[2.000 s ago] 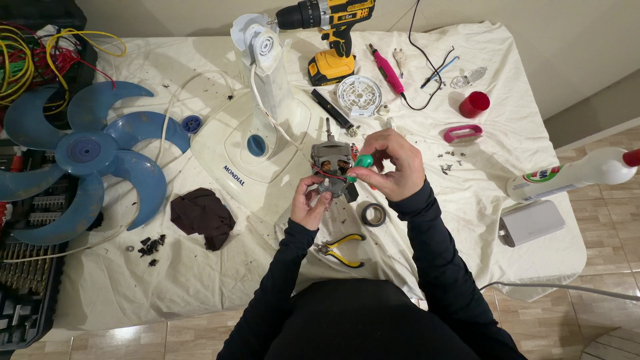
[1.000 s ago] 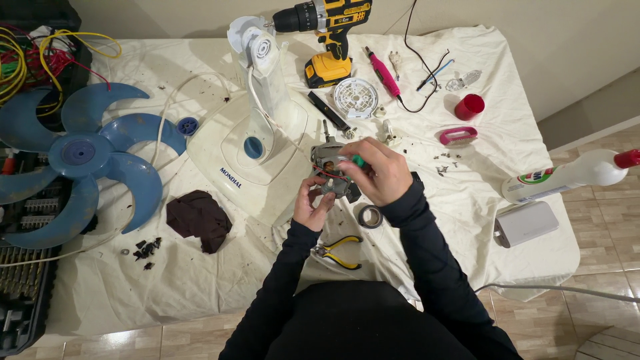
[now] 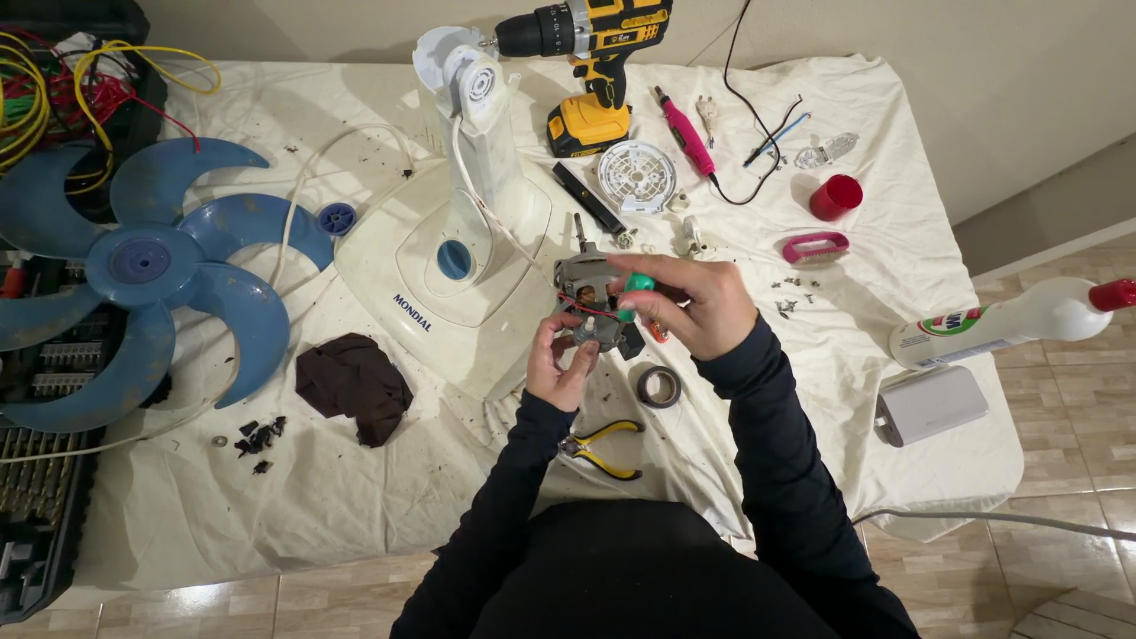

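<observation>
A grey electric fan motor (image 3: 581,269) with copper windings and red wires lies in front of the white fan base (image 3: 390,293). My left hand (image 3: 564,362) grips its near end, around a part with a pale knob. My right hand (image 3: 697,302) holds a small green-handled tool (image 3: 636,297), probably a screwdriver, between thumb and fingers over the motor's right side; its tip is hidden. Close by are a roll of black tape (image 3: 658,387) and yellow-handled pliers (image 3: 608,449). A white cable runs from the fan's column to the motor.
Blue fan blades (image 3: 142,264) and a dark cloth (image 3: 353,388) lie left. A cordless drill (image 3: 590,71), a pink rotary tool (image 3: 686,133) and a round white grille part (image 3: 636,177) are behind. Right are a red cap (image 3: 835,197), a pink brush (image 3: 816,248), loose screws (image 3: 786,307) and a white bottle (image 3: 1003,324).
The fingers of my right hand have shifted around the green handle, which shows more plainly than one second ago. My left hand keeps its hold on the motor.
</observation>
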